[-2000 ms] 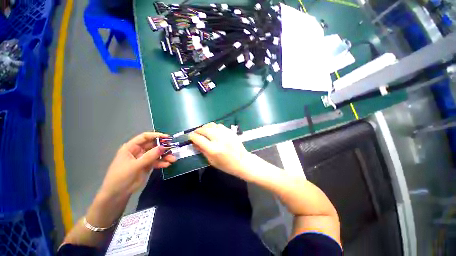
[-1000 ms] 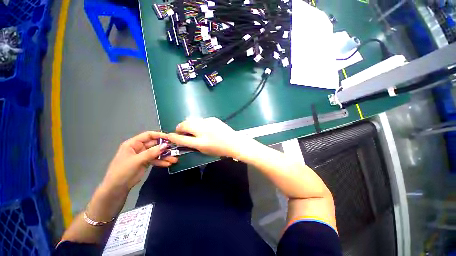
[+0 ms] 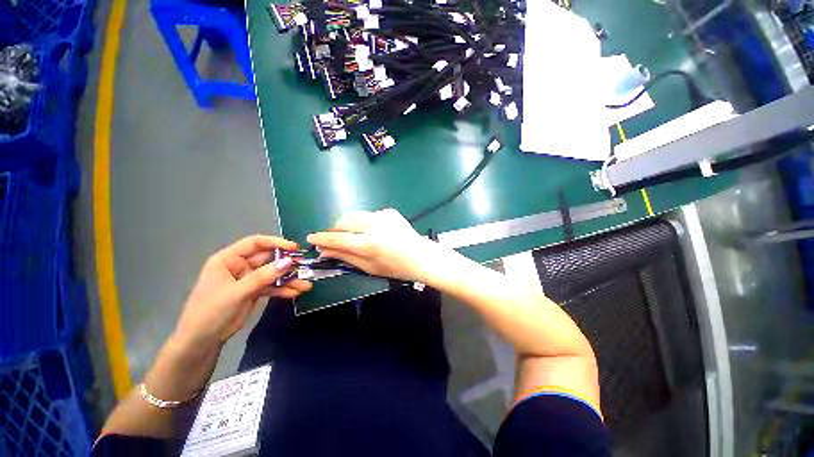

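Note:
A wire harness lies at the near left corner of the green bench, with a multi-pin connector housing [image 3: 284, 266] and coloured wires at its left end. My left hand [image 3: 239, 281] grips the connector between thumb and fingers. My right hand [image 3: 375, 245] is closed on the harness just right of the connector and hides much of it. A black branch [image 3: 455, 194] runs from under my right hand up to a white-tagged end. The steel ruler [image 3: 518, 223] lies along the bench edge, with a black tape strip [image 3: 565, 216] across it.
A harness pile [image 3: 419, 54] with white labels lies at the far side. Paper sheets [image 3: 560, 89] lie beside it. A pale metal arm [image 3: 714, 147] crosses the bench's right corner. A conveyor belt [image 3: 625, 312] adjoins the near edge. A blue stool [image 3: 210, 54] stands left.
The black branch's tagged end has come away from the pile and lies separately on the bench. My right hand has shifted left along the harness. My left hand still holds the connector.

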